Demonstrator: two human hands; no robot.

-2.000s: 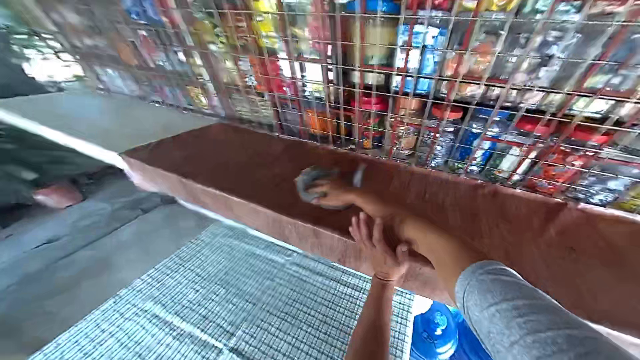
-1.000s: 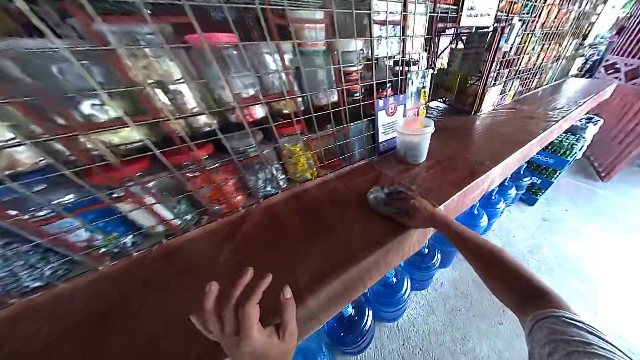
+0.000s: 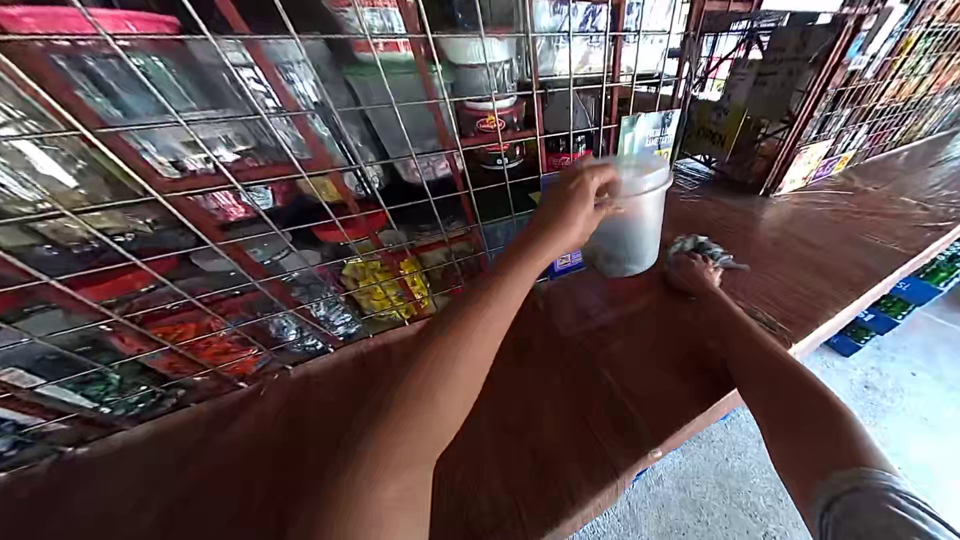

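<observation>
My left hand (image 3: 576,204) grips the rim of a translucent white plastic tub (image 3: 634,225) that stands near the wire grille, upright or nearly so. Whether the tub touches the counter cannot be told. To its right, my right hand (image 3: 694,274) presses a bunched grey cloth (image 3: 705,249) onto the reddish-brown countertop (image 3: 570,360). The fingers of that hand are partly hidden by the cloth and by blur.
A wire grille (image 3: 420,150) runs along the counter's back, with jars and packets behind it. A grille corner (image 3: 780,169) juts onto the counter ahead. Blue crates of bottles (image 3: 892,307) stand on the concrete floor at right.
My left hand, spread and holding nothing a second ago, now grips the tub's rim. My right hand still holds the cloth, now beside the tub. The view has swung considerably over the two seconds.
</observation>
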